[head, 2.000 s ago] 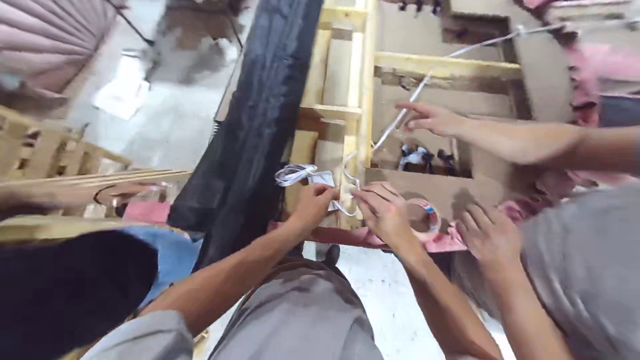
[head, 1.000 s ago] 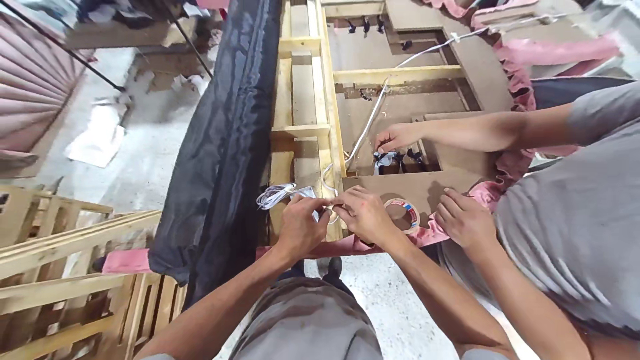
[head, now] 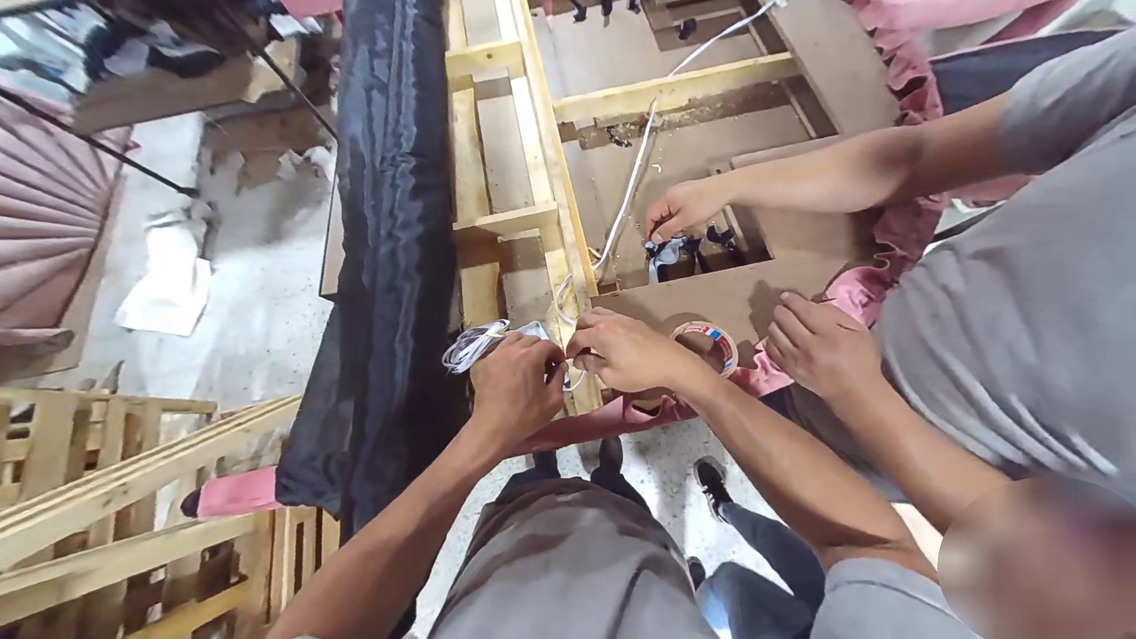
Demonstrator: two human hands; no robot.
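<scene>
My left hand (head: 519, 377) and my right hand (head: 626, 351) meet over the near end of a wooden frame (head: 581, 390). Their fingertips pinch a thin wire between them. A coiled bundle of white cable (head: 475, 346) lies just left of my left hand, and a small white box (head: 534, 330) is partly hidden behind that hand. Another white cable (head: 632, 182) runs from near my right hand up across the frame. A roll of tape (head: 710, 344) rests on the brown board (head: 683, 302) right of my right hand.
Black fabric (head: 395, 222) is draped along the frame's left side. At the right, a co-worker's hand (head: 688, 209) touches black and grey parts (head: 674, 253) in a cutout; their other hand (head: 821, 342) rests near pink fabric (head: 856, 297). Wooden frames (head: 133, 515) stand lower left.
My hands stay close together at the frame's end. The co-worker's upper hand has come down from beside the white cable to the parts in the cutout.
</scene>
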